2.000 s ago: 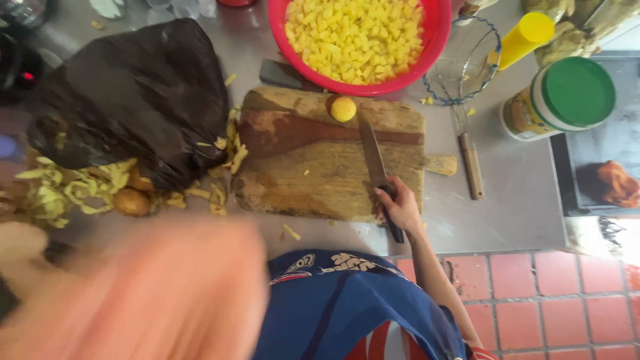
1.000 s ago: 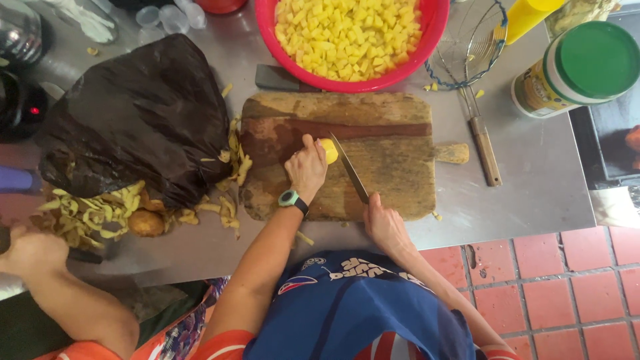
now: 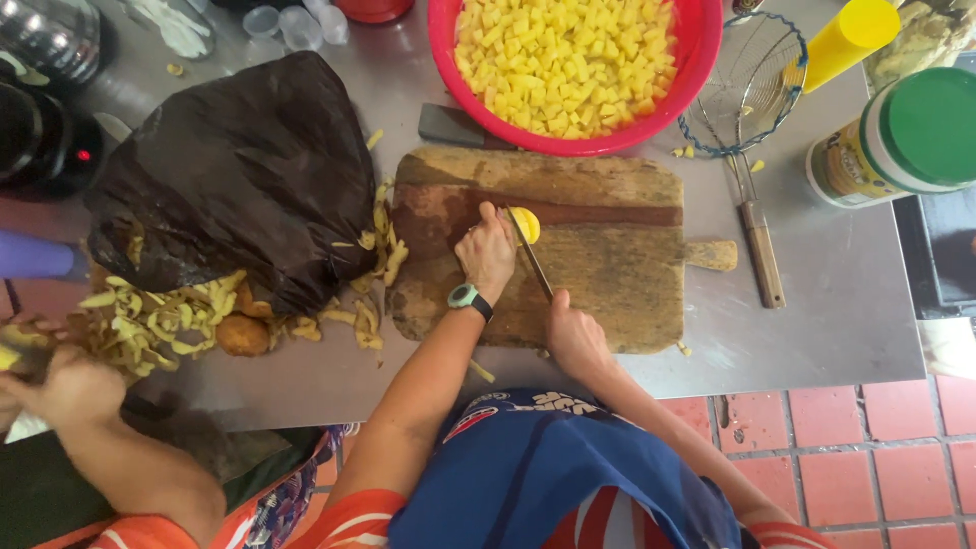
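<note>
My left hand (image 3: 488, 248), with a watch on its wrist, grips a peeled potato (image 3: 528, 226) on the upper middle of a worn wooden cutting board (image 3: 610, 297). In my right hand (image 3: 579, 335) is the handle of a kitchen knife (image 3: 534, 258), mostly hidden by the fingers. Its blade slants up and left across the potato, and a slice line shows in the yellow flesh. Beyond the board, a red plastic basin (image 3: 610, 145) holds many diced potato pieces (image 3: 564, 69).
Left of the board lie a black plastic bag (image 3: 244, 168), potato peelings (image 3: 183, 316) and an unpeeled potato (image 3: 242, 335). A co-worker's hand (image 3: 84, 389) is at the far left. Rightward are a wire skimmer (image 3: 761, 252), a yellow cylinder (image 3: 854, 42) and a green-lidded tub (image 3: 930, 126). A sharpening stone (image 3: 450, 124) touches the basin.
Two seconds ago the potato lay with no hand on it; my left hand has since taken hold of it. The knife blade has moved from beside the potato to across it.
</note>
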